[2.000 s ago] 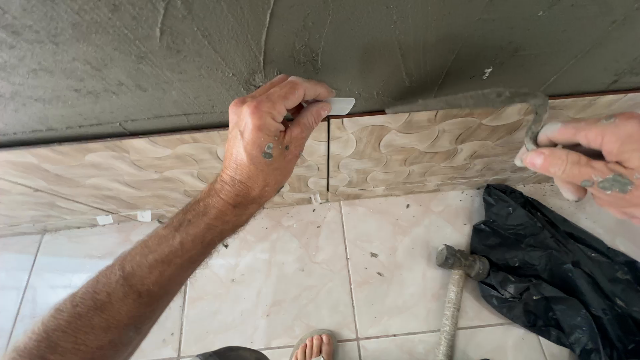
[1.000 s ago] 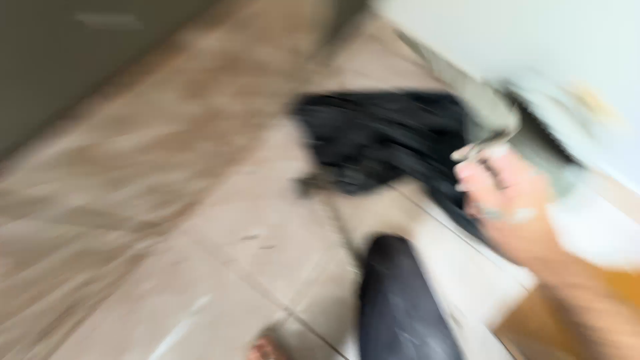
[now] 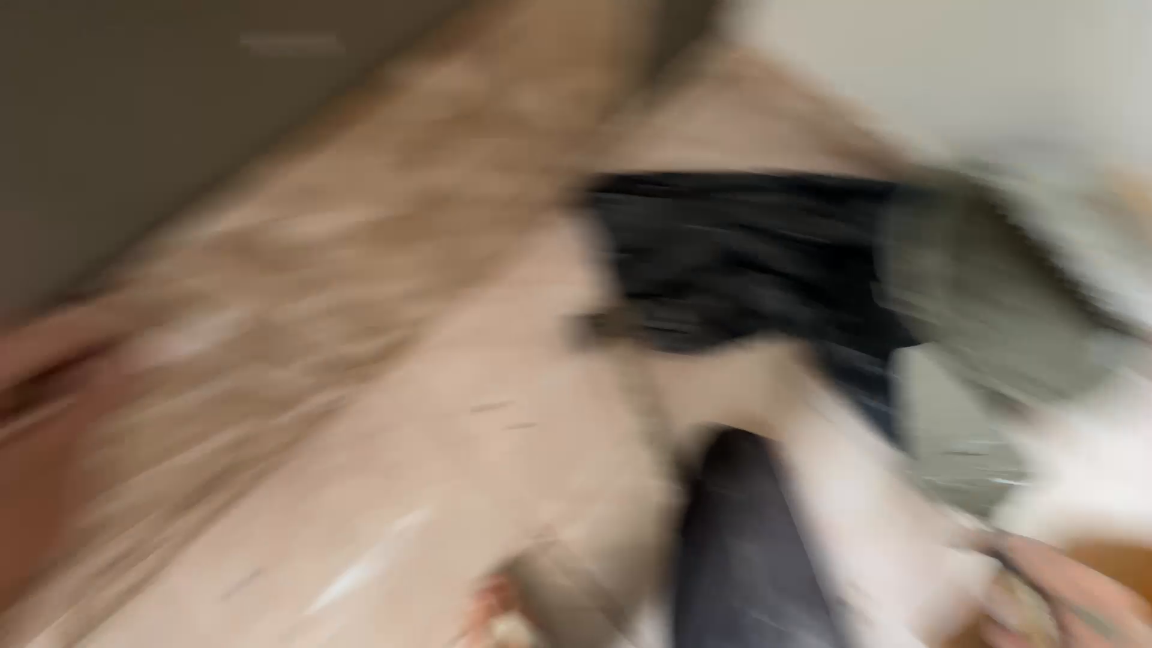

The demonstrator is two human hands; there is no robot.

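Note:
Motion blurs the whole head view. At the left edge my left hand (image 3: 63, 378) is partly in frame beside the patterned wall tiles (image 3: 342, 270); whether it holds anything cannot be told. Low at the right, my right hand (image 3: 1053, 585) is closed on the handle of a trowel, whose grey blade (image 3: 963, 450) points up and away. Beyond the blade lies a heap of grey mortar (image 3: 990, 288). A black plastic bag (image 3: 747, 261) is spread on the floor left of the mortar, with a hammer (image 3: 621, 324) at its near left corner.
Grey mortar-coated wall (image 3: 162, 117) rises at the upper left above the tile row. Pale floor tiles (image 3: 432, 468) run through the middle. My dark-clothed knee (image 3: 756, 540) and a foot (image 3: 499, 612) are at the bottom. A pale wall (image 3: 864, 54) stands at the upper right.
The view has swung right from the tile row toward the black bag and mortar. My left hand has left the tile's top edge. My right hand, with the trowel, is lower than one second ago.

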